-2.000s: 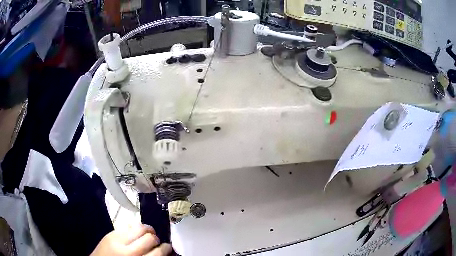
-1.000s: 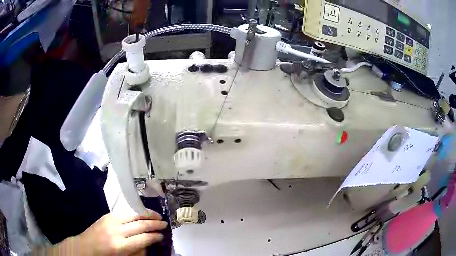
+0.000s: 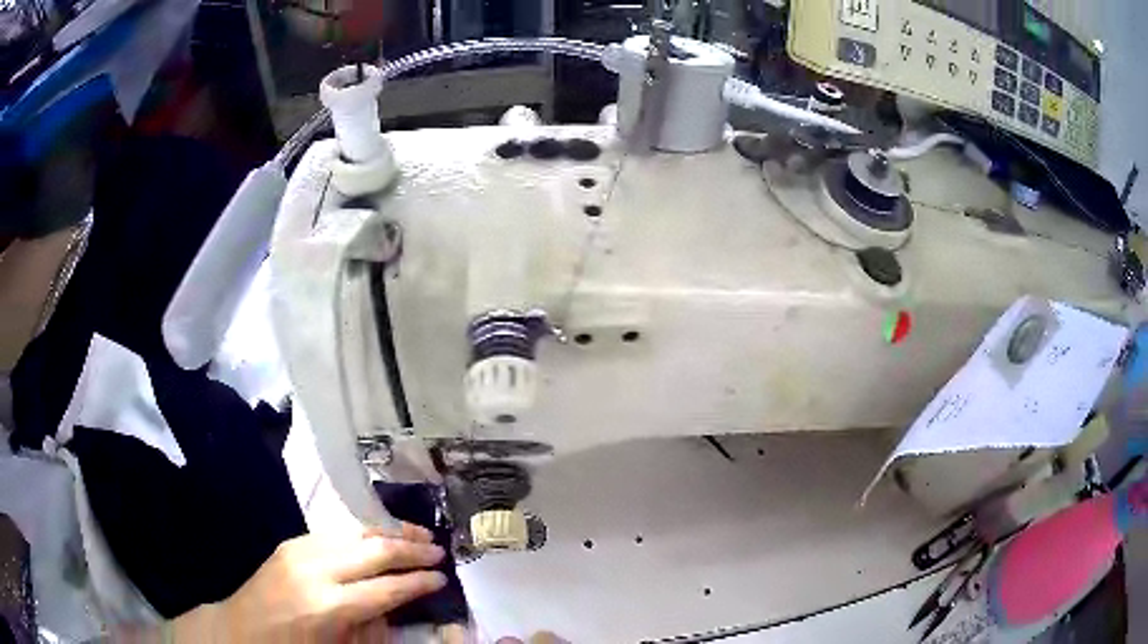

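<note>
My left hand (image 3: 321,581) lies at the lower left with its fingers flat on a narrow black fabric piece (image 3: 413,503) at the lower end of the machine head. The needle and presser foot are hidden. My right hand (image 3: 535,639) shows only as fingertips at the bottom edge, so its hold cannot be told. The cream sewing machine (image 3: 705,359) spans the picture, with two tension dials (image 3: 501,384) on its head.
A pile of black (image 3: 189,503) and white (image 3: 123,393) fabric lies left of the machine. A paper note (image 3: 1007,390) hangs on the arm. Dark snips (image 3: 944,589) and a pink oval item (image 3: 1055,564) lie at right. A control panel (image 3: 963,69) stands top right.
The camera view has shifted, so the machine sits further right. My left hand has spread flatter over the black piece. Fingertips of my right hand have appeared at the bottom edge.
</note>
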